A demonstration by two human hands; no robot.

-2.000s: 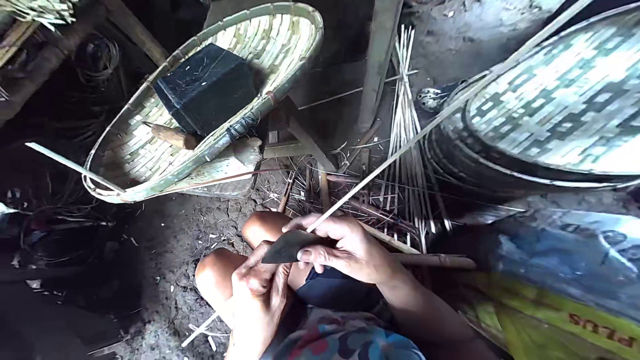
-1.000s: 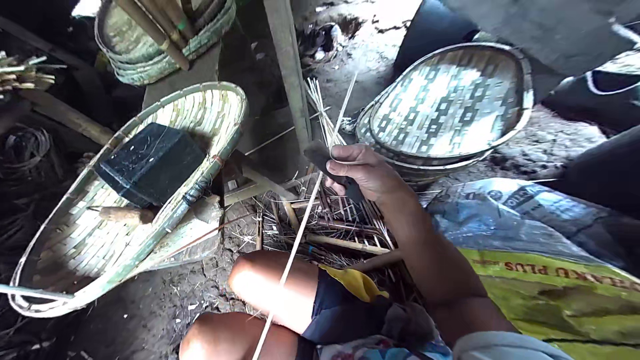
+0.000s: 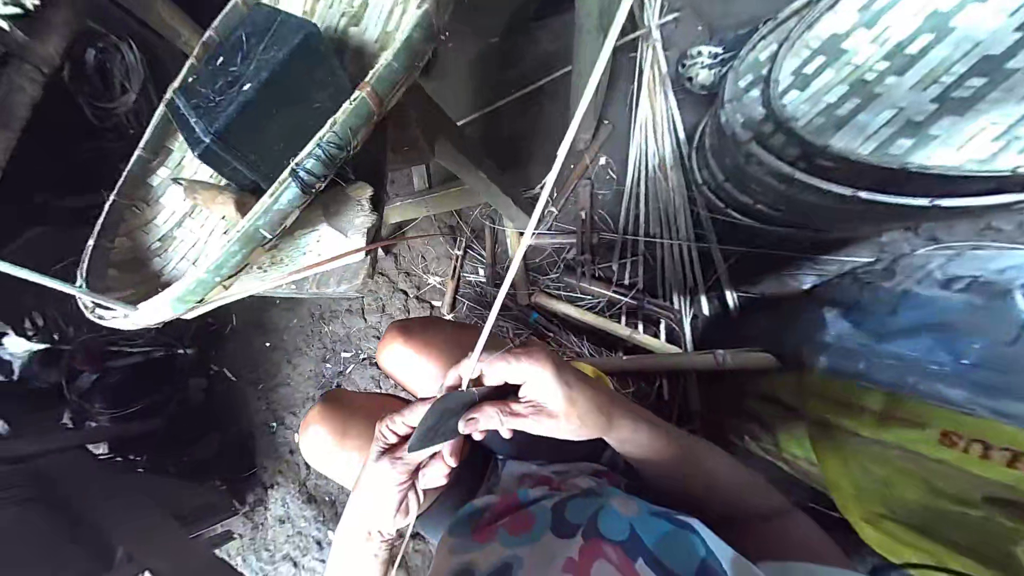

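Note:
Above my knees, my right hand (image 3: pixel 532 396) grips a dark, pointed knife blade (image 3: pixel 450 414), its handle hidden in the palm. A long, pale split-bamboo strip (image 3: pixel 538 212) runs up and to the right from behind the blade. My left hand (image 3: pixel 412 464) is closed around the lower part of the strip, its fingers close beside the blade. The strip's lower end comes out below the left palm. Where blade and strip meet is partly covered by the fingers.
At upper left, a woven bamboo basket (image 3: pixel 232 264) holds a black block (image 3: pixel 264 92) and a wooden piece (image 3: pixel 214 198). Stacked round woven trays (image 3: pixel 904 104) stand at upper right. A bundle of thin strips (image 3: pixel 660 176), a bamboo stick (image 3: pixel 680 362) and a yellow plastic sack (image 3: pixel 904 472) lie nearby.
One second ago my right hand was higher up with the knife beside the strip, and my left hand was out of view. Now both hands are together at my knees. The view has shifted.

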